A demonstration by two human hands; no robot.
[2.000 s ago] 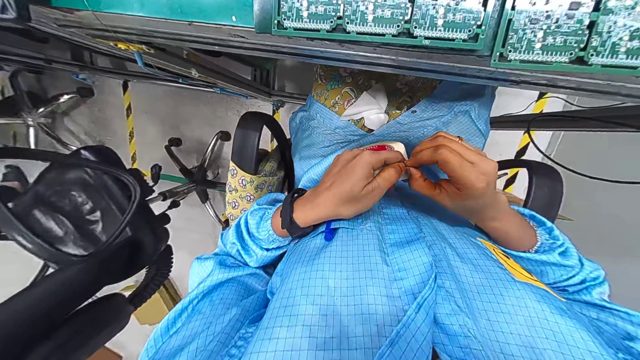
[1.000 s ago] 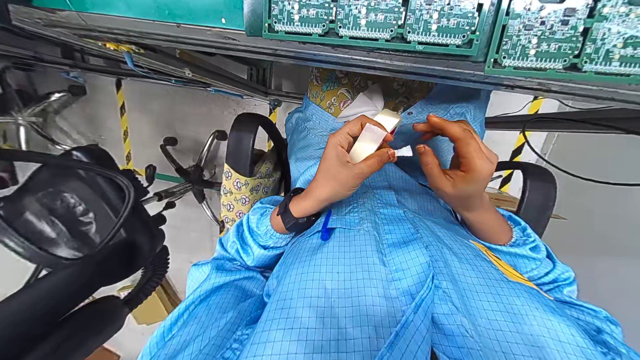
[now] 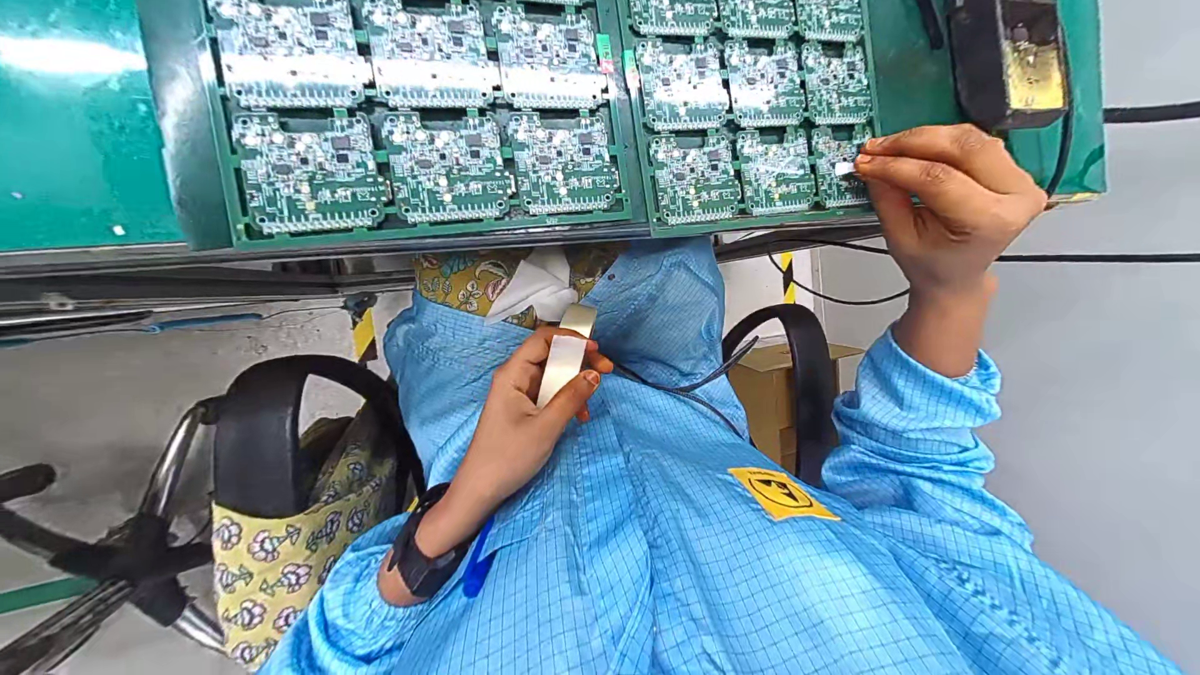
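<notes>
In the head view my left hand (image 3: 525,403) is over my lap, its fingers and thumb closed on a strip of pale stickers or tape (image 3: 564,367), part of which shows behind the fingers. My right hand (image 3: 947,197) is raised over the bench's right part and pinches a small white piece (image 3: 846,169) between thumb and forefinger. That piece is over the lower right board (image 3: 834,183) of the right panel of green circuit boards (image 3: 694,178); whether it touches is unclear. A larger panel of circuit boards (image 3: 445,169) lies to the left.
A black box with a yellowish inside (image 3: 1027,75) stands on the green mat (image 3: 1078,159) beyond my right hand, with a black cable near it. The bench's front edge (image 3: 450,239) runs above my lap. Chair armrests (image 3: 253,450) flank me, and a cardboard box (image 3: 764,394) is below right.
My right hand has moved from beside my left hand over the lap up to the circuit boards, carrying a small white piece. My left hand still holds the strip. The view has shifted toward the bench.
</notes>
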